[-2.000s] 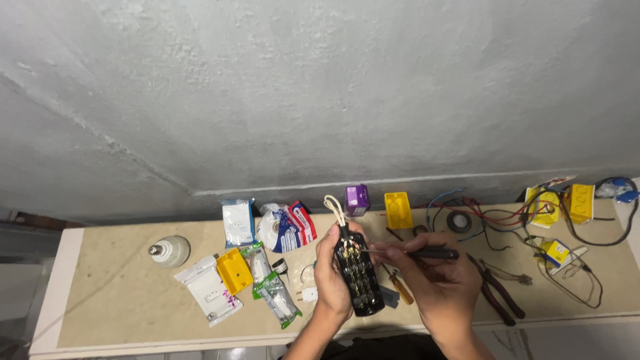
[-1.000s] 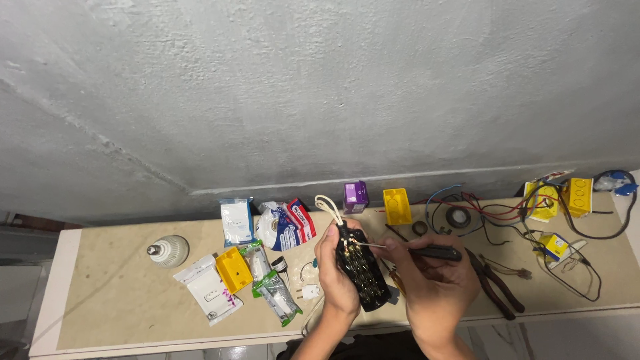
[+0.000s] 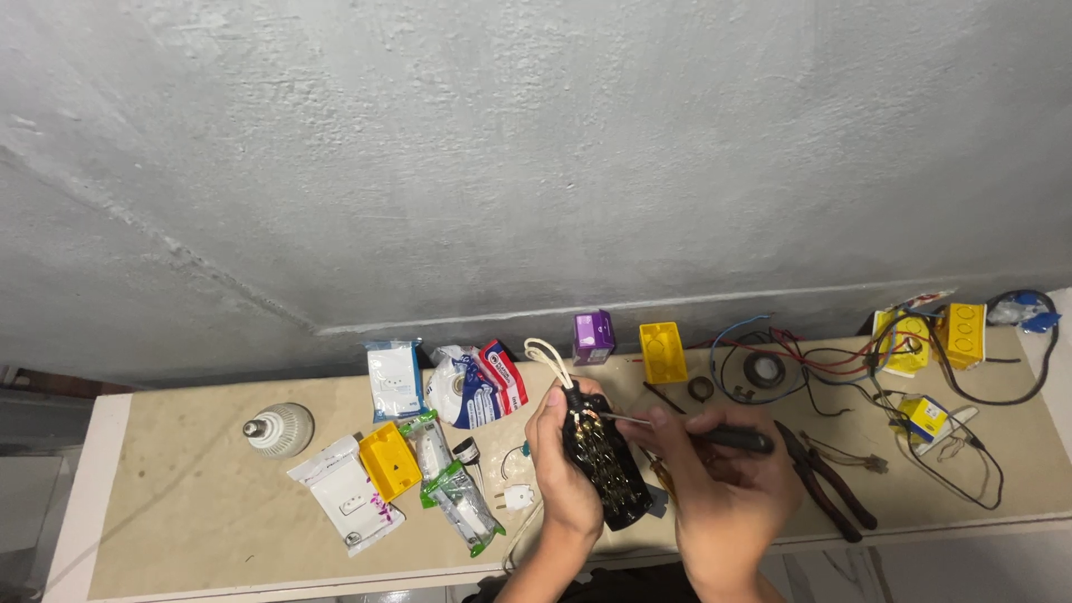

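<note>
My left hand holds a black power strip housing, tilted, with its brass contacts showing. A white cord enters the upper end and forms a loop above it. My right hand grips a screwdriver by its dark handle; the thin shaft points left, with its tip at the contacts near the cord end. Whether the tip touches a screw is too small to tell. Behind my right hand lies a tool with an amber handle, partly hidden.
Left on the bench are a bulb, wrapped packets, a yellow box and a white plug. A purple box and yellow box stand behind. Pliers, tape and tangled wires lie right.
The lower end of the black housing has swung to the right since the oldest frame. Both hands keep their holds, and the screwdriver stays near the cord end.
</note>
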